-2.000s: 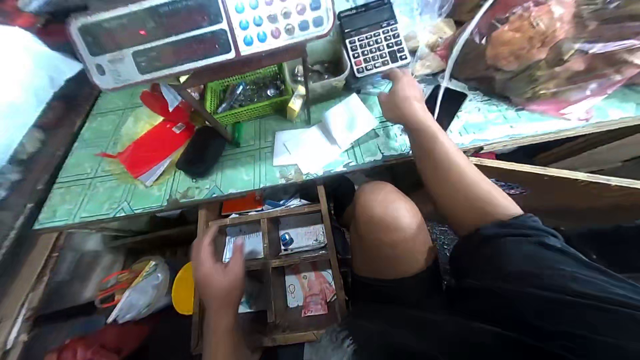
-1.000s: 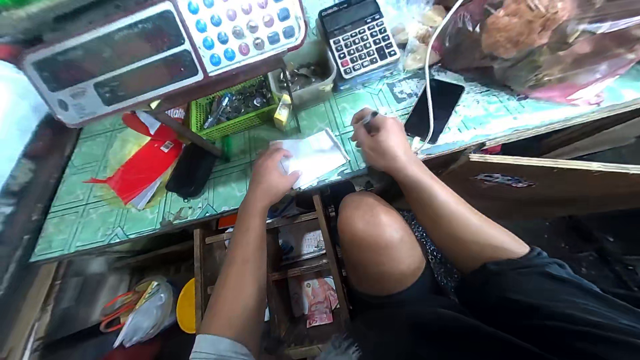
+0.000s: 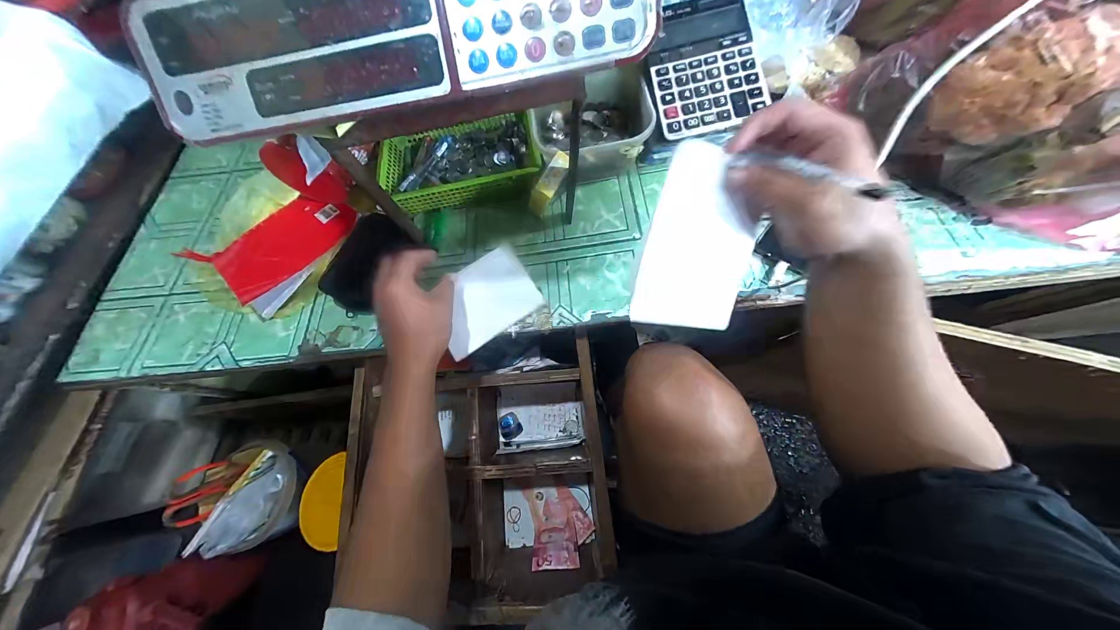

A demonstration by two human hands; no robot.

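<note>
My right hand, partly blurred, holds a pen and a long white sheet of paper that hangs over the counter's front edge. My left hand is at the left, with a smaller white paper against its thumb side; whether the fingers grip it is hard to tell. A black pouch-like object lies behind the left hand. Below the counter, the open wooden drawer has compartments with reddish banknotes and papers with a small blue-topped item.
A digital scale stands over a green basket of coins and pens. Beside it are a plastic tub of coins, a calculator, and bagged goods at right. A red packet lies at left on the green counter.
The white papers, together on the counter a second ago, are now apart. The left hand has moved left; the right hand has moved up beside the calculator, with the long sheet.
</note>
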